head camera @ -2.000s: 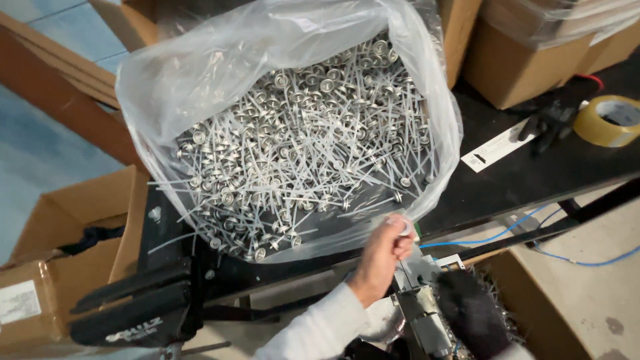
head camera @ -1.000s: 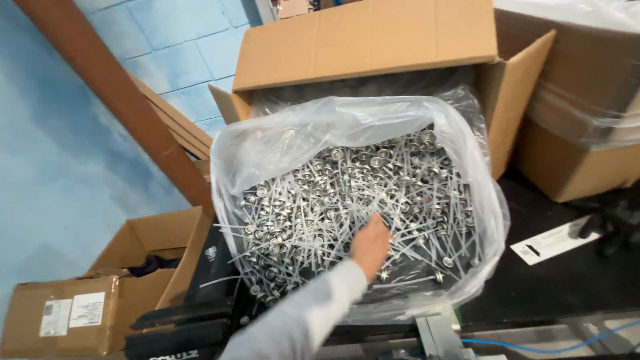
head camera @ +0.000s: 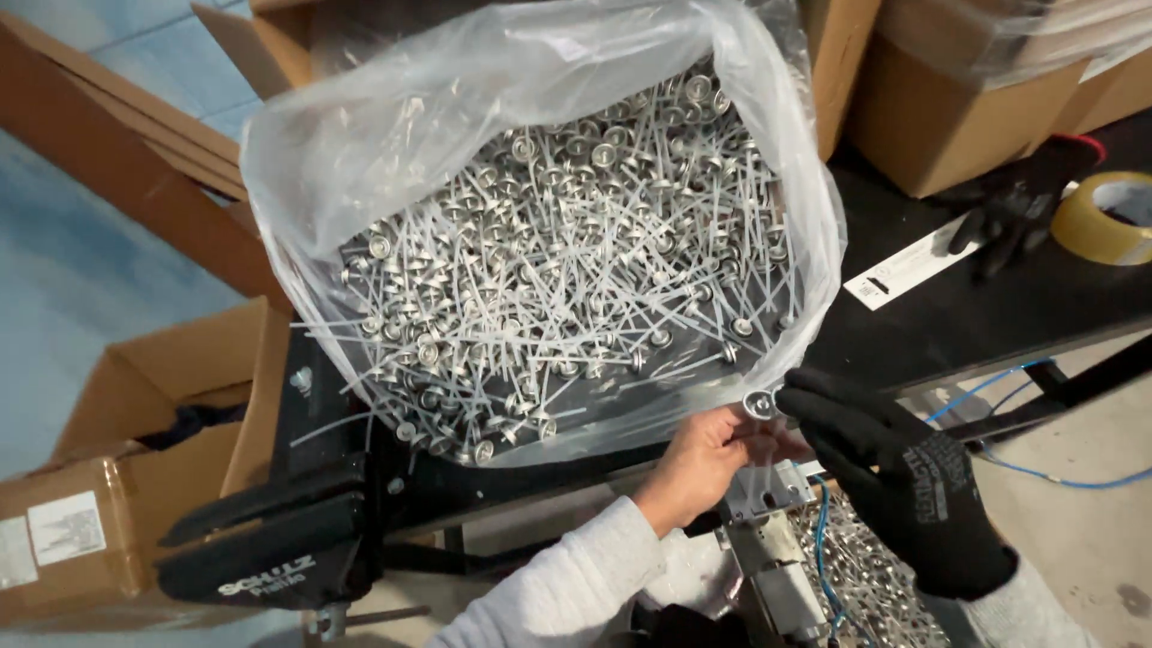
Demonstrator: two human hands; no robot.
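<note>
My bare left hand (head camera: pixel 706 463) holds a metal valve cup with a thin plastic dip tube (head camera: pixel 760 405) above a metal fixture (head camera: pixel 772 493) at the bench's front edge. My right hand (head camera: pixel 868 450), in a black glove, has its fingertips at the cup's right side; whether it grips the cup is unclear. Just beyond my hands, a clear plastic bag (head camera: pixel 814 315) lies wide open, full of similar metal cups with pale tubes (head camera: pixel 576 252). More such parts (head camera: pixel 877 558) lie below the fixture at the lower right.
A black bracket (head camera: pixel 270 549) juts out at the lower left beside an open cardboard box (head camera: pixel 171 504). On the black bench (head camera: pixel 954 333) at the right are yellow tape (head camera: pixel 1105 220), a black glove (head camera: pixel 1021 202) and a white card (head camera: pixel 900 270). Blue hoses (head camera: pixel 1071 480) run below.
My left hand was among the parts in the bag one second ago and is now back at the fixture with a part. My gloved right hand has come into view beside it. The view has shifted.
</note>
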